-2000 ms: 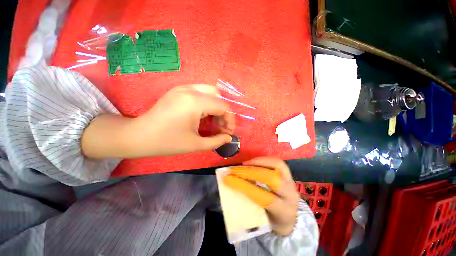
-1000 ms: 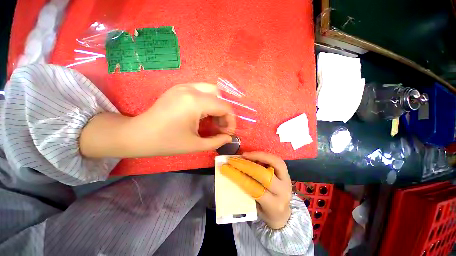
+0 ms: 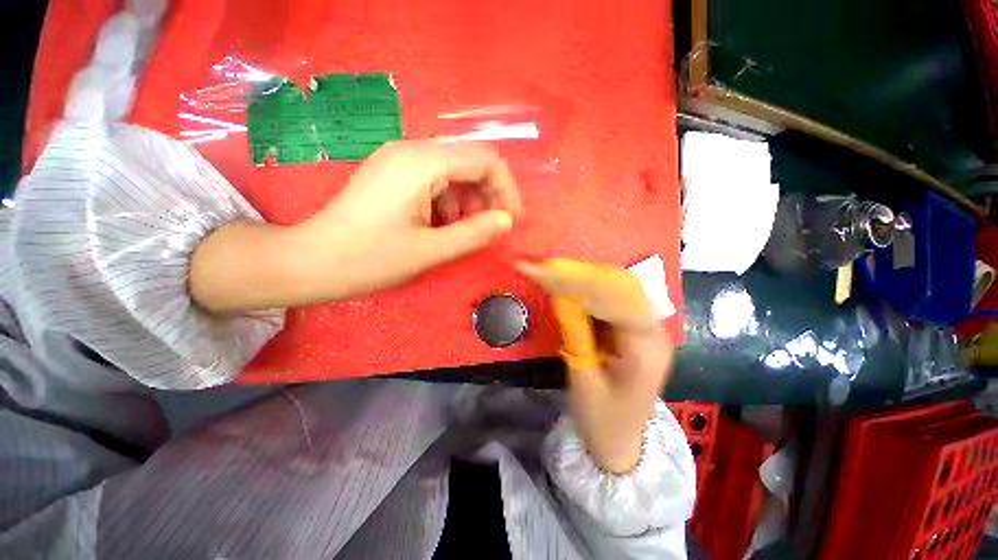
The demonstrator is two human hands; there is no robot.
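The watch head (image 3: 501, 321), a dark disc with a shiny rim, lies on the red work mat (image 3: 591, 66) near its front edge, with no hand touching it. My left hand (image 3: 405, 224) is bare and curled above the mat, up and left of the disc. Its thumb and forefinger are close together; whether they pinch clear film is unclear. My right hand (image 3: 615, 345), with orange finger cots, is blurred right of the disc. Whether it holds anything cannot be told. The cream card is not visible. A white wipe (image 3: 657, 287) is partly hidden behind my right hand.
Clear film with glare lines (image 3: 489, 123) and a green label (image 3: 326, 118) lie on the mat. Film discs (image 3: 107, 60) run along its left. Right are a wipe stack (image 3: 727, 202), a clear bottle (image 3: 821, 228), a blue bin (image 3: 930, 257) and red holed trays (image 3: 952, 481).
My left hand has moved up off the watch head, uncovering it. My right hand has risen over the mat, and the card is no longer seen. The glare lines mid-mat have shifted up.
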